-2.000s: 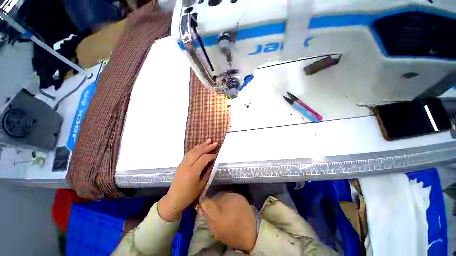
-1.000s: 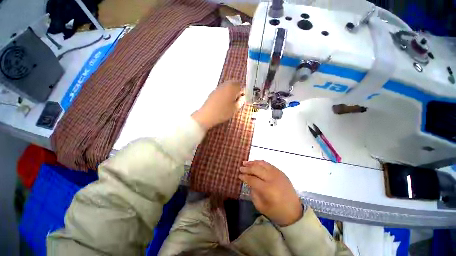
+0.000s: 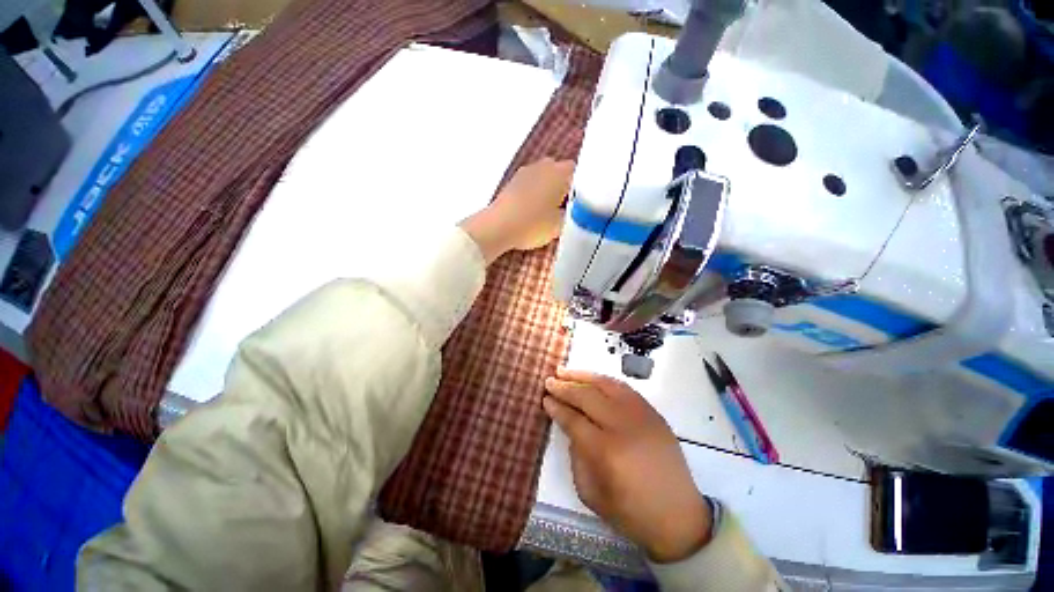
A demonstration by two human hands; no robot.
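Note:
A brown-red checked strip (image 3: 485, 393) runs under the lit left end of the white sewing machine head (image 3: 740, 208) and hangs over the table's front edge. My left hand (image 3: 529, 208) reaches across the strip, behind and left of the needle area, its fingertips partly hidden by the machine head. My right hand (image 3: 624, 457) rests at the strip's right edge in front of the needle area, fingertips touching the cloth. Whether either hand pinches the cloth is unclear. The needle and presser foot are mostly hidden by the head.
A thick stack of checked strips (image 3: 150, 254) lies at the left. Snips (image 3: 742, 411) lie right of the needle, with a black phone (image 3: 930, 511) at the right front. A blue crate (image 3: 58, 486) is below at left. Part of another machine stands at far left.
The view has shifted closer to the machine. My right hand has moved forward along the strip's edge towards the needle. My left hand is a little further behind the needle area.

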